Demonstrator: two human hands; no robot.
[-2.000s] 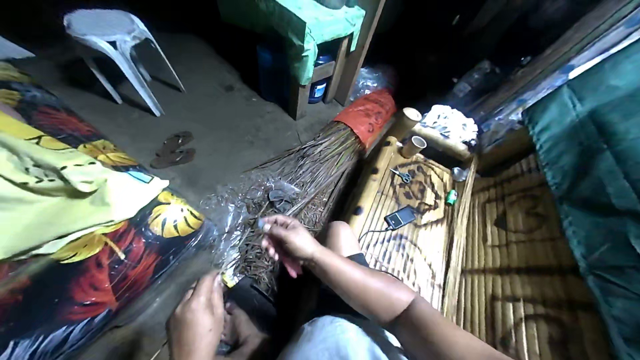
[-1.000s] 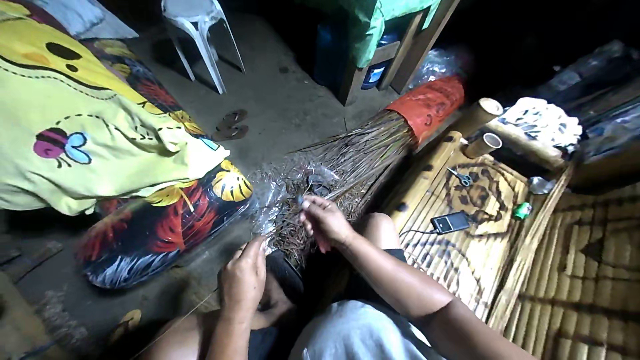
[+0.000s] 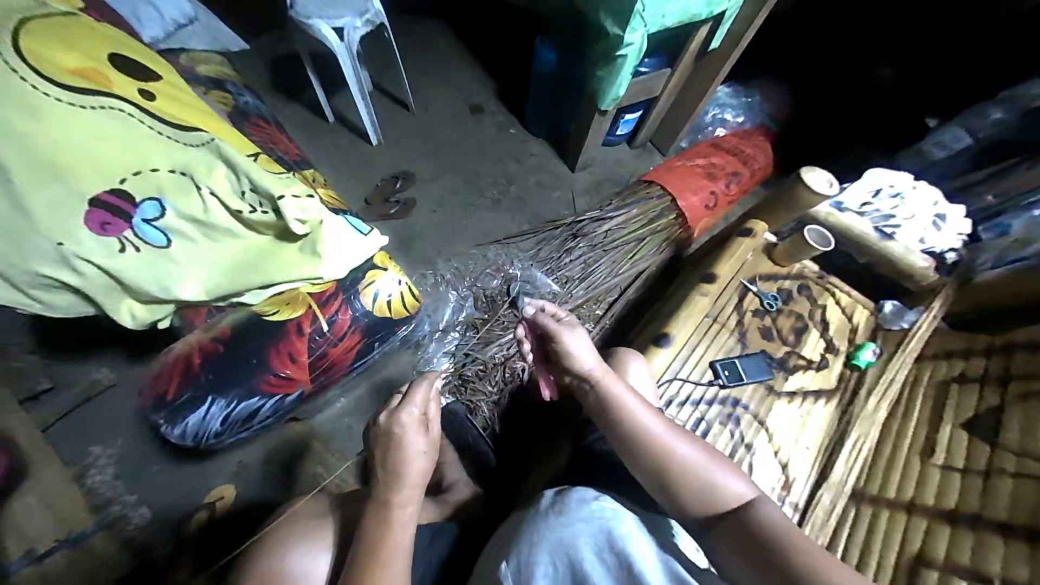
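Observation:
My right hand (image 3: 556, 341), right of the view's middle, is closed on a pink-handled knife (image 3: 544, 374) whose short dark blade end shows above the fingers. My left hand (image 3: 409, 435) is lower and to the left, its thumb and fingertips pinched on a thin palm leaf midrib (image 3: 325, 481) that trails down to the lower left. Beyond both hands lies a heap of brown leaf strips (image 3: 487, 349) with clear plastic (image 3: 447, 317) around it. A bundle of long thin stalks (image 3: 609, 236), wrapped at its far end in a red sack (image 3: 719, 175), reaches toward the heap.
At right, a bamboo bench (image 3: 715, 325) holds scissors (image 3: 764, 296), a black device with a cable (image 3: 743, 370) and a green item (image 3: 863, 355). A cloth-draped, plastic-covered mattress (image 3: 276, 366) is at left. Slippers (image 3: 391, 195) and a plastic chair (image 3: 345, 49) stand behind.
The view has swung left, showing more of the yellow cloth. Both hands keep much the same grip and stay near the leaf heap.

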